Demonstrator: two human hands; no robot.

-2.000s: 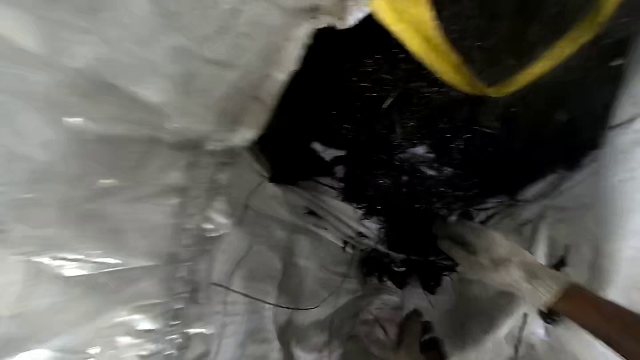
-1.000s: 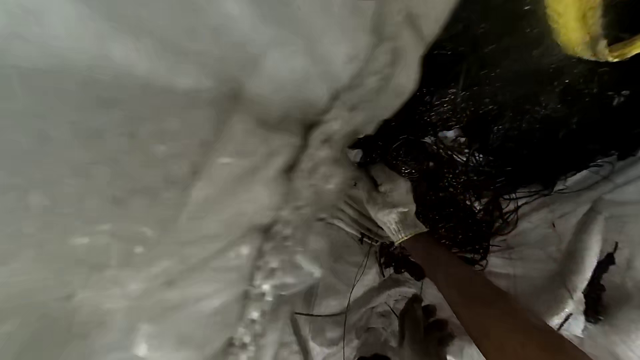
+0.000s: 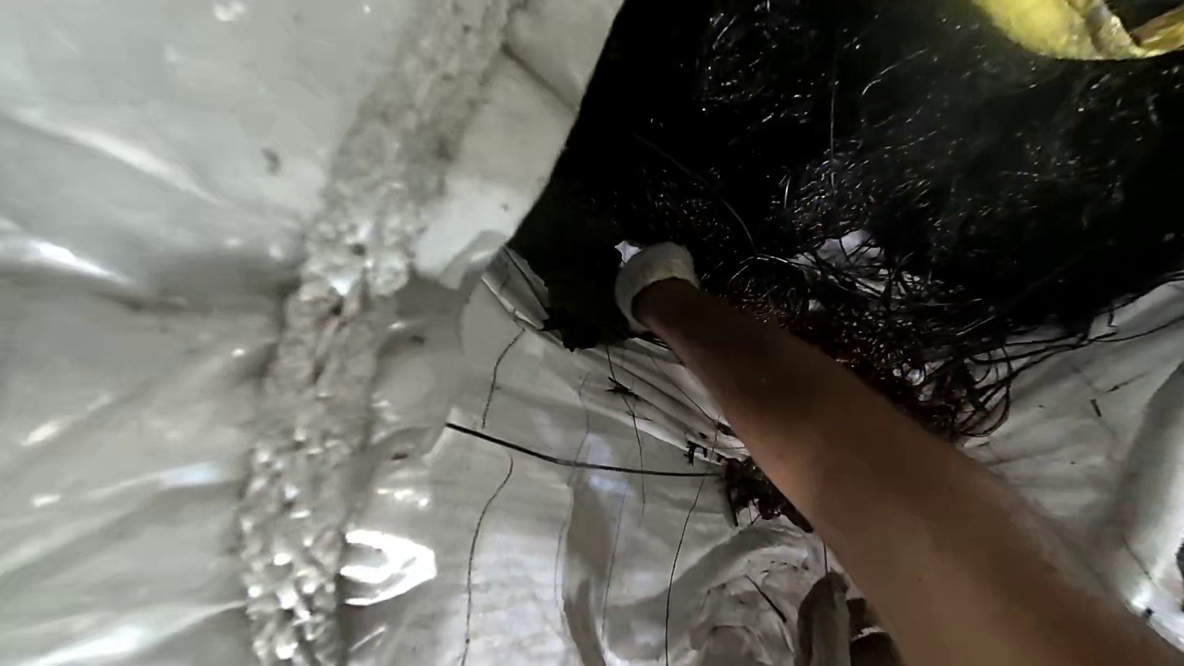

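Note:
My right hand (image 3: 655,270) wears a white knit glove. Only its cuff and the bare forearm behind it show; the fingers are hidden in a dark mass of black strands (image 3: 925,176), so what they hold cannot be seen. Pale woven plastic sheeting (image 3: 527,536) spreads below and to the left of the strands. A long thin black strand (image 3: 573,461) lies across it, left of the forearm. My left hand is not in view.
A yellow strap (image 3: 1064,23) crosses the top right corner. At the left, a pale plastic sheet (image 3: 139,370) rises beside a thick, rough seam (image 3: 314,388). A brownish object (image 3: 823,620), unclear in kind, is at the bottom beside the forearm.
The gloved right hand, visible on the pale sheeting's edge a second ago, now reaches into the dark mass with its fingers hidden. The view has shifted and come closer.

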